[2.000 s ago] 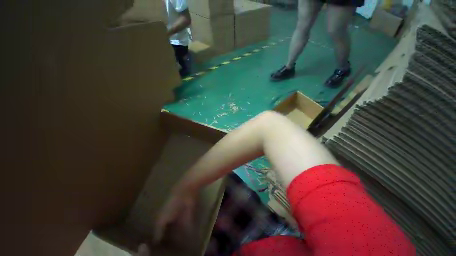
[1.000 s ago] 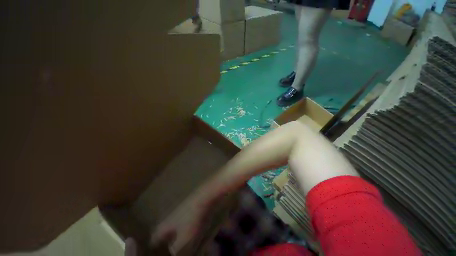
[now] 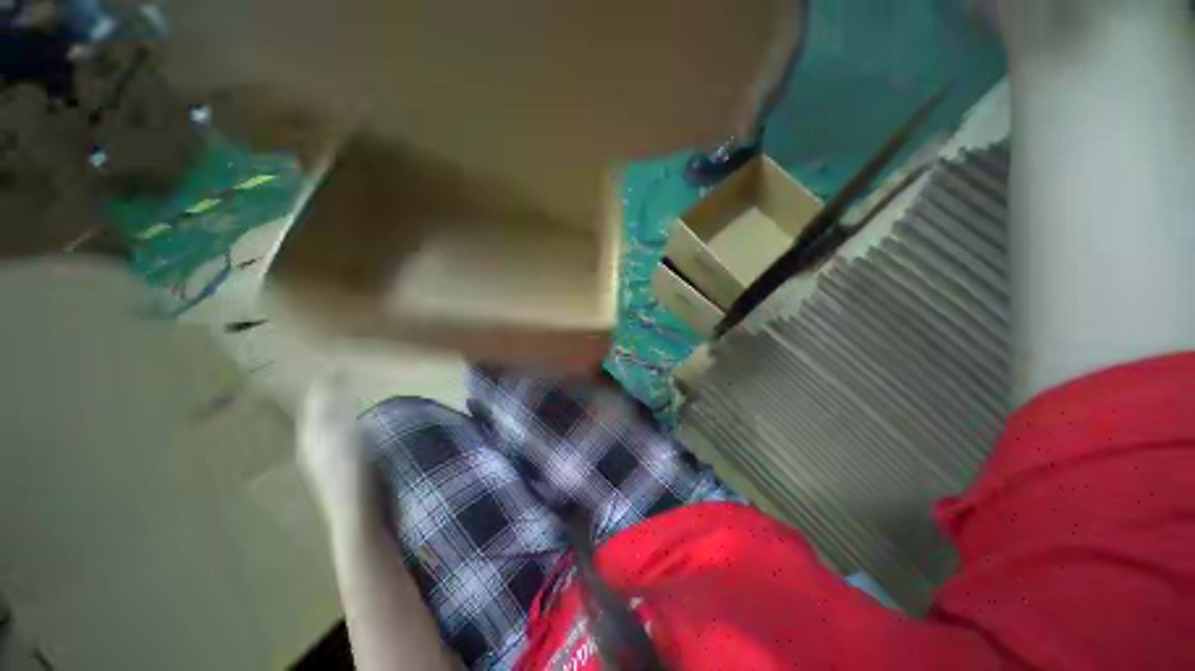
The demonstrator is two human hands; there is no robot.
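Note:
A mailer box [image 3: 511,269] is blurred in front of me, above my plaid lap. Its tray opens toward me, and its large plain lid panel [image 3: 498,72] rises from the far side to the top edge. My left hand [image 3: 330,413] is blurred at the box's near left corner and appears to hold it from below; its fingers are not distinct. My right forearm is raised at the far right, and my right hand is cut off by the top edge.
A tall stack of blanks [image 3: 839,380] stands at my right. A small open box [image 3: 754,236] sits beyond it, with dark strips alongside. A pale board surface [image 3: 144,472] lies at left. A dark shoe shows behind the box.
The box has moved up and away from my lap, now above my knees. My right hand has left the tray and risen out of the picture. The view has tilted down.

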